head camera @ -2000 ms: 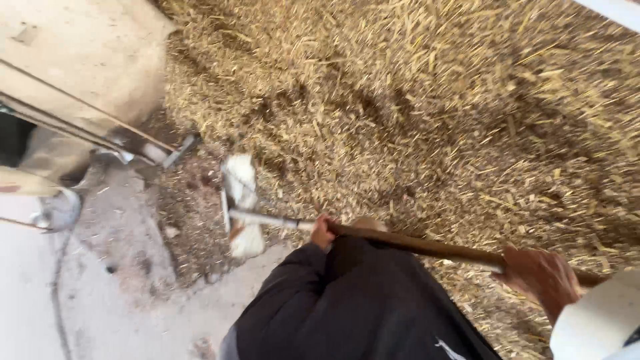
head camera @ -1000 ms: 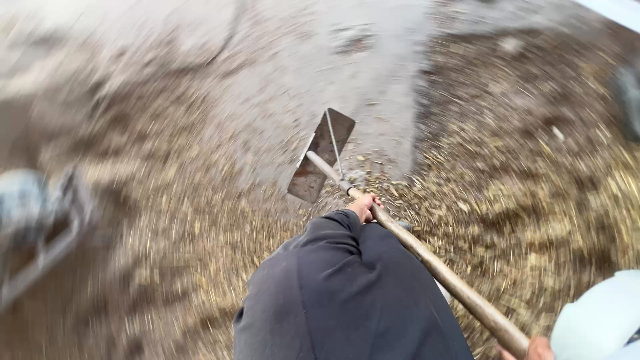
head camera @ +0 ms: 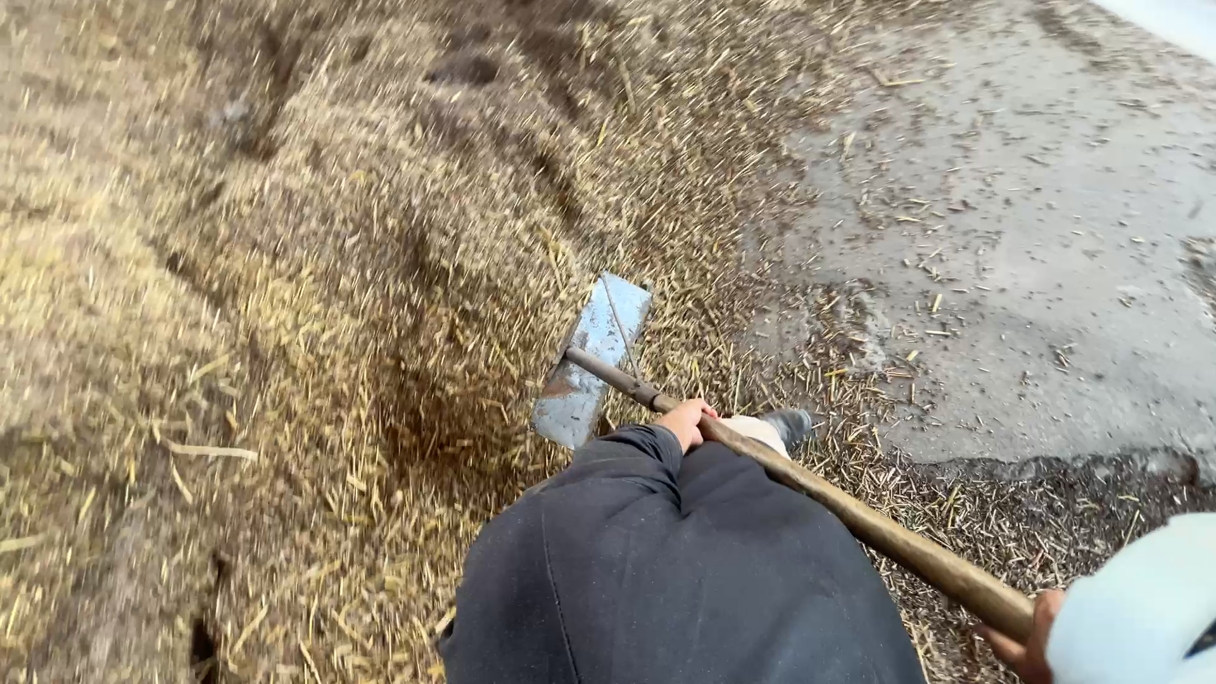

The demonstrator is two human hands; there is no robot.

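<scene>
A long-handled scraper has a rectangular, worn metal blade with a thin brace rod. Its wooden handle slants down to the lower right. Close to the metal socket, my left hand grips the shaft, its arm in a dark sleeve. My right hand is wrapped round the handle's far end at the lower right, partly hidden by a pale cloth. The blade lies tilted over loose chopped straw, just left of my feet; its lower edge is hard to make out.
Bare concrete strewn with straw bits lies to the right, with a broken edge along its lower side. One dark shoe shows beside the handle. Deeper, uneven straw with dark hollows spreads across the left and top.
The view has swung round a lot. The blade, over concrete and the edge of the straw one second ago, is now over straw. Both hands have kept hold of the handle.
</scene>
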